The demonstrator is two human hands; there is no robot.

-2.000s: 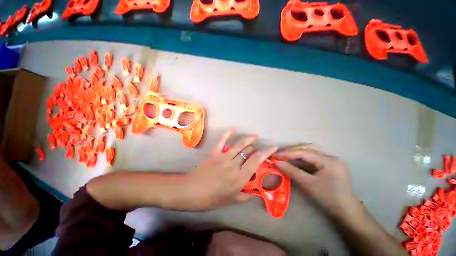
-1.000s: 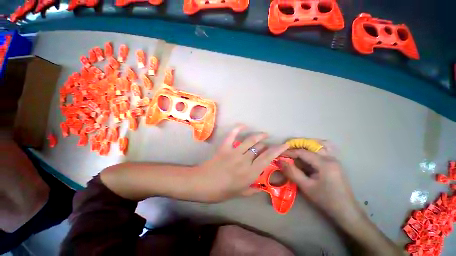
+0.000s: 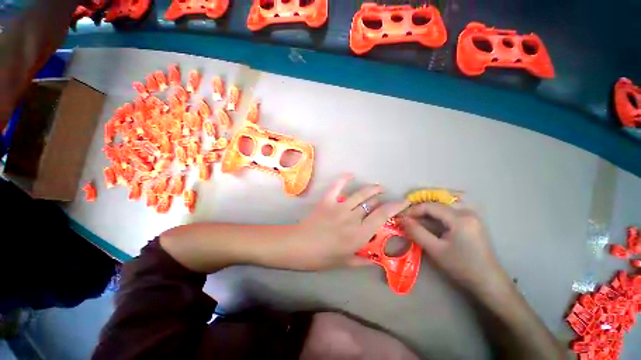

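An orange controller shell (image 3: 403,266) lies on the bench in front of me, its left part covered by my left hand. My left hand (image 3: 341,228), with a ring, holds the shell down. My right hand (image 3: 453,239) is at the shell's upper edge, with the yellow-handled tool (image 3: 432,197) in it, the handle showing above the fingers. The tool's tip and what the right fingertips touch are hidden. A second shell (image 3: 270,158) lies to the upper left, beside a spread pile of small orange clips (image 3: 158,140).
Shells (image 3: 398,28) lie spaced along the dark conveyor (image 3: 583,77) at the far side. An open cardboard box (image 3: 69,140) stands at the left. Small orange inserts (image 3: 608,313) are piled at the right. Another person's arm (image 3: 28,49) shows at the upper left.
The yellow handle has come into sight above my right hand. Both hands stay at the same shell. The conveyor shells have shifted left to right in places, and another person's arm has appeared at upper left.
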